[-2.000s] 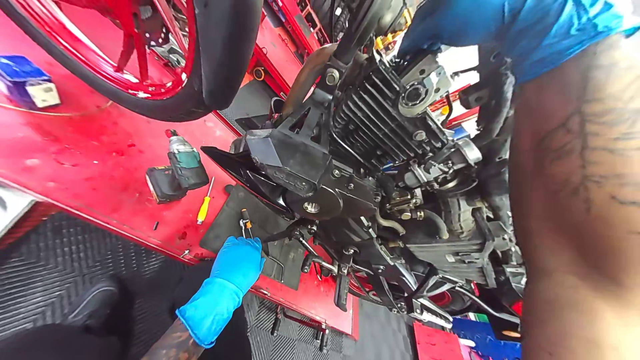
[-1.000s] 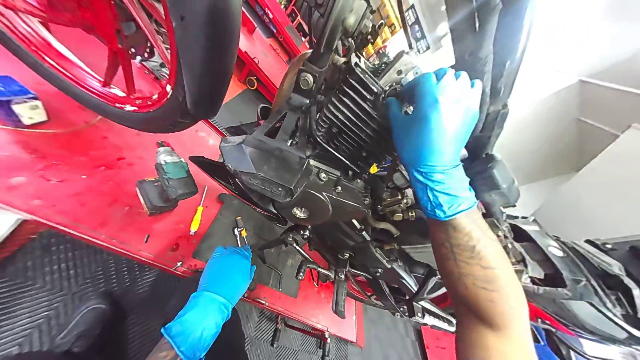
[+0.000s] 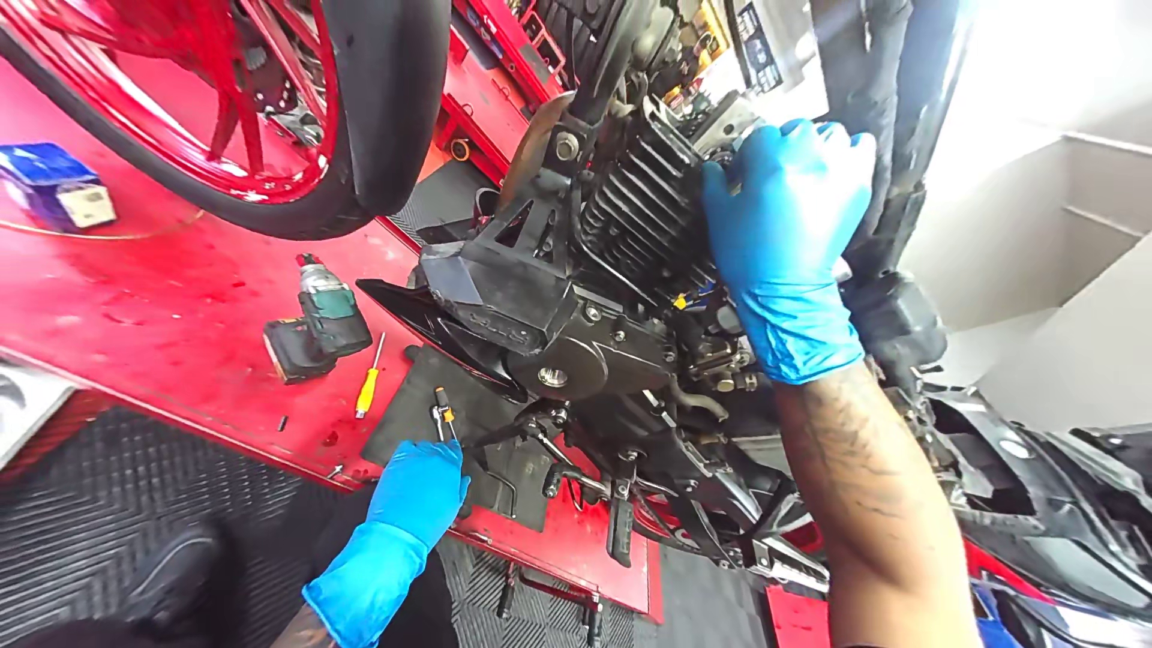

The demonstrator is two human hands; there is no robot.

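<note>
My left hand (image 3: 418,490), in a blue glove, is low over the black mat (image 3: 526,477) beside the motorcycle. Its fingers are closed on the metal shank of a hand tool (image 3: 439,421); a second piece with an orange band lies against it. My right hand (image 3: 792,207), also blue-gloved, is at the cylinder head (image 3: 724,130), above the finned engine cylinder (image 3: 643,207). Its fingers curl inward, and what they touch is hidden. Below it, a yellow and blue item (image 3: 693,299) shows beside the fins. The round engine cover (image 3: 558,367) sits between the hands.
A green and black cordless power tool (image 3: 333,310) and a yellow-handled screwdriver (image 3: 367,391) lie on the red lift platform (image 3: 207,297). A blue box (image 3: 56,184) stands farther left, beneath the red-rimmed wheel (image 3: 333,144). The foot lever (image 3: 621,522) juts out near my left hand.
My right hand, partly out of view at the top two seconds ago, has come down to the cylinder head. My left hand stays by the hand tool on the mat. The view has shifted.
</note>
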